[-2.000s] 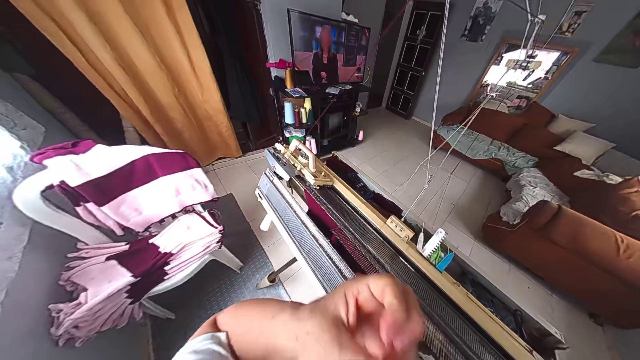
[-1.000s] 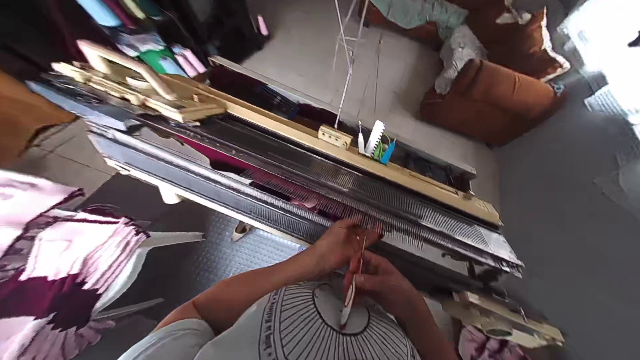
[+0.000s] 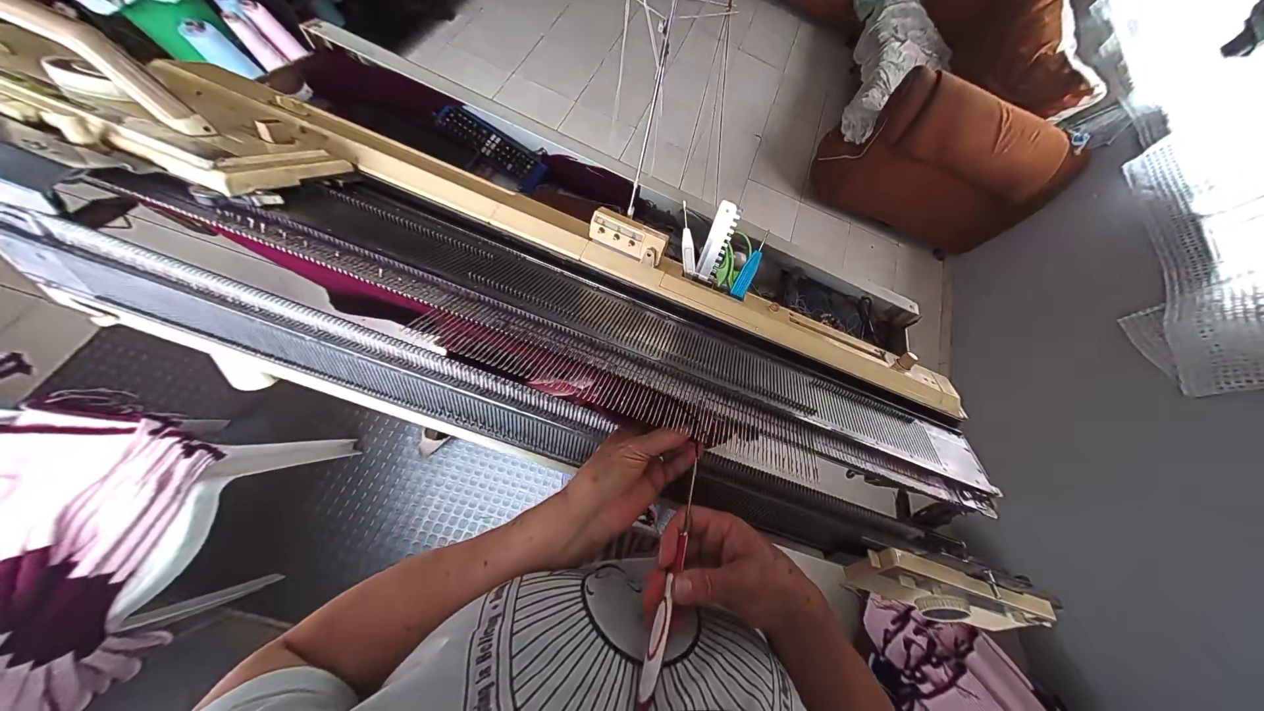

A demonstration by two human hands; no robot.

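My right hand (image 3: 726,573) grips a latch tool (image 3: 660,622) with a white and red handle; its thin metal shaft points up toward the needles. Beside its tip, my left hand (image 3: 632,479) pinches something small at the edge of maroon knitted fabric (image 3: 583,387), its fingers close under the needle row. The fabric hangs between the two beds of a knitting machine (image 3: 592,262). Many needles (image 3: 632,395) stick out of the far bed above my hands. The cream carriage (image 3: 168,118) sits at the machine's left end.
A tool holder area on the machine bears a white comb-like tool (image 3: 718,240) and a blue clip (image 3: 748,275). A second carriage (image 3: 953,591) is at lower right. A white chair (image 3: 286,456) with pink and maroon knits stands left; a brown sofa (image 3: 948,158) stands beyond the yarn mast (image 3: 652,109).
The view has swung widely from the room down to the machine. Two seconds ago one hand was raised in front; now both hands are at the needle bed, as they were one second ago.
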